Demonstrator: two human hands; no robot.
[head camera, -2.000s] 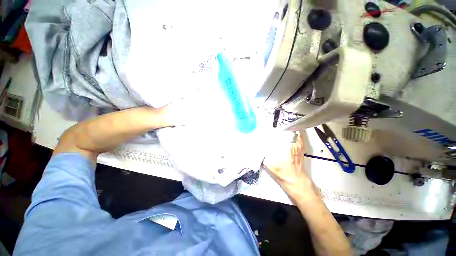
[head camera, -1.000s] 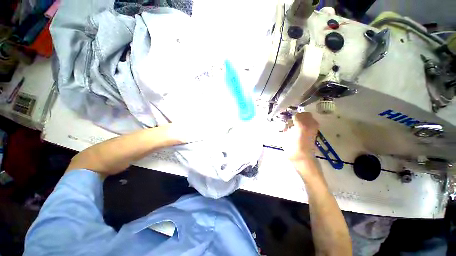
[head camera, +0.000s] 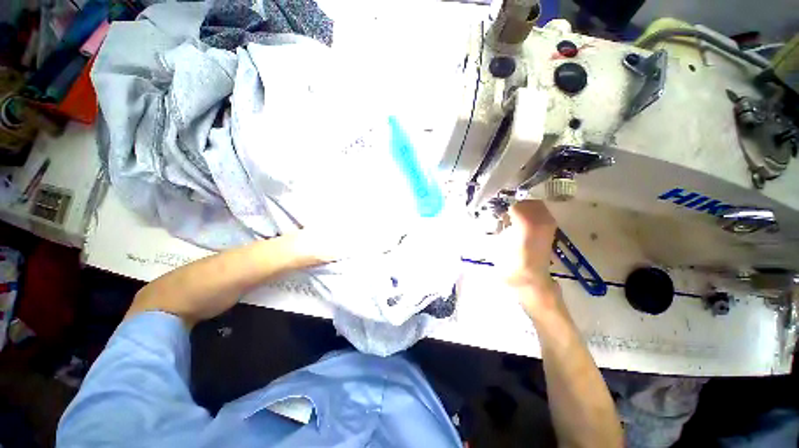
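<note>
The pale blue-grey denim garment (head camera: 188, 149) lies bunched on the machine table, washed out white by light near the needle. A fold with dark speckled fabric (head camera: 441, 305) hangs at the front edge. The presser foot (head camera: 495, 206) is at the machine head, above the bright cloth. My right hand (head camera: 526, 236) is just right of and below the foot; its fingers are bent, and whether they grip cloth is unclear. My left forearm reaches onto the garment; my left hand (head camera: 337, 241) is lost in glare. A turquoise tag (head camera: 413, 171) is left of the needle.
The sewing machine head (head camera: 613, 131) fills the upper right. Blue snips (head camera: 578, 264) lie right of my right hand, partly covered by it. A black disc (head camera: 649, 290) lies further right on the table (head camera: 701, 337). Coloured bundles (head camera: 66, 66) are at far left.
Since two seconds ago my right hand has moved up beside the presser foot, its fingers now bent, partly covering the snips. The view has shifted. The garment has barely changed over the last second.
</note>
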